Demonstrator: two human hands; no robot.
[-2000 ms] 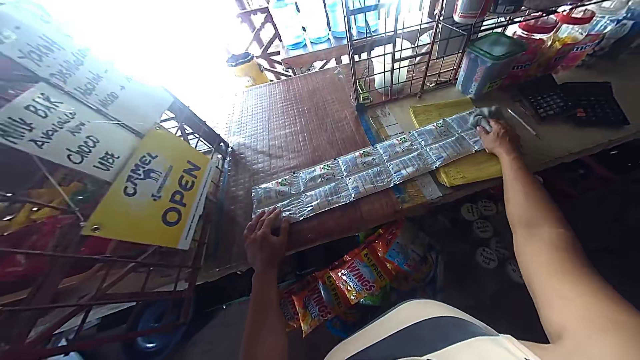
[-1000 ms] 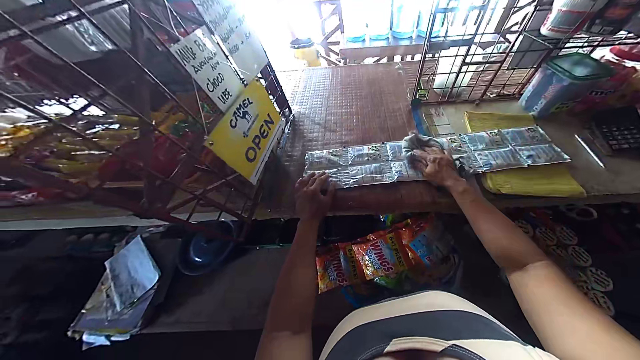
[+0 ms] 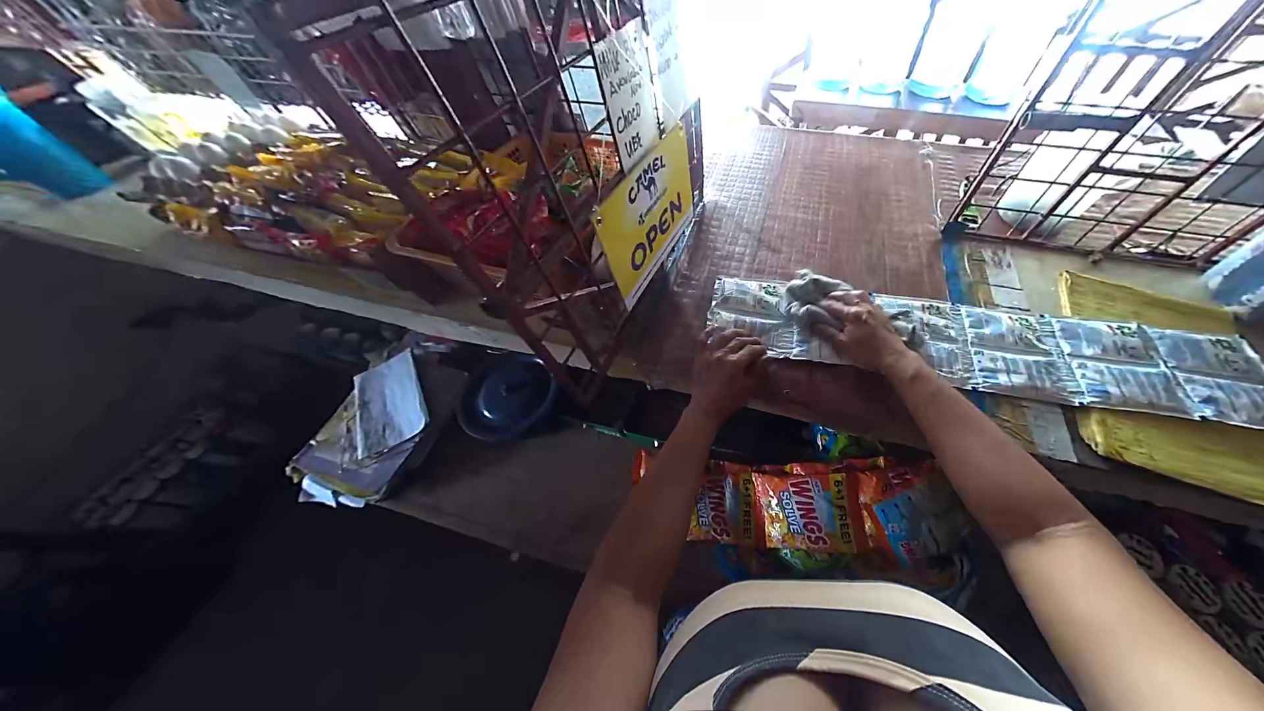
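A long strip of joined clear-and-silver sachets (image 3: 1017,348) lies flat across the brown counter (image 3: 829,197). At its left end my left hand (image 3: 729,370) presses on the lower corner, fingers on the strip's edge. My right hand (image 3: 861,328) holds a crumpled grey cloth (image 3: 816,296) against the top of the strip, just right of my left hand. Under the strip's right part lie yellow packs (image 3: 1175,449). How firmly the left fingers grip the edge cannot be told.
A rusty wire grille with a yellow sign (image 3: 647,212) stands left of the strip; another grille (image 3: 1116,138) stands at the back right. Orange detergent packs (image 3: 790,509) hang below the counter edge. A dark blue basin (image 3: 507,395) and papers (image 3: 380,420) sit lower left.
My right hand has moved the cloth leftward along the strip, from its far right end to near my left hand. My left hand stays at the left end. The view has swung left.
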